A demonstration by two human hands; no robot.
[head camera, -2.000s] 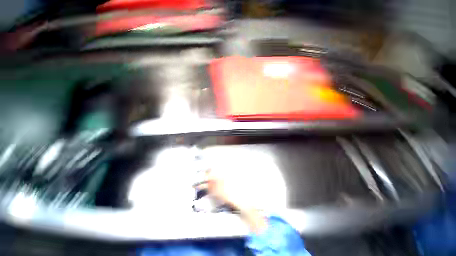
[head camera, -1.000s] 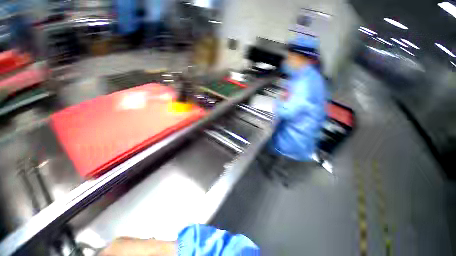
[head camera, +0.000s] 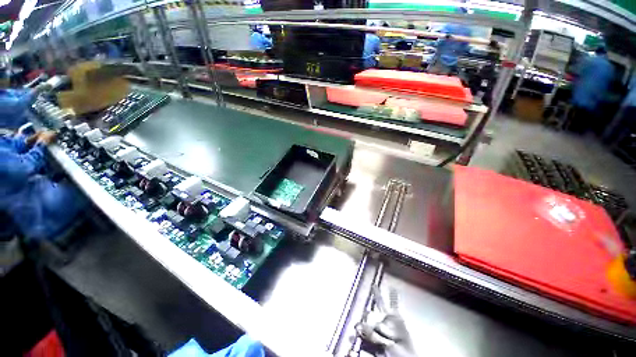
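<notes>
No hand of mine shows. Only a light blue sleeve [head camera: 226,347] is cut off by the bottom edge; I cannot tell which arm it is. A crumpled grey-white work glove [head camera: 388,330] lies on the metal bed by the thin guide rods [head camera: 361,296]. Populated green circuit boards [head camera: 217,245] with black coils and white blocks stand in a row on the line at the left. A small black tray [head camera: 323,183] on the green mat [head camera: 209,143] holds a small green board [head camera: 287,190].
Red sheets [head camera: 533,230] lie stacked at the right behind the conveyor rail [head camera: 411,252], with part of a yellow-orange round thing [head camera: 621,275] at their edge. People in blue smocks work at the far left [head camera: 31,181] and far right [head camera: 593,80]. A shelf holds more red sheets [head camera: 411,82].
The view has swung left from the aisle and the standing person to the board row. The bare hand seen at the bottom is out of the picture.
</notes>
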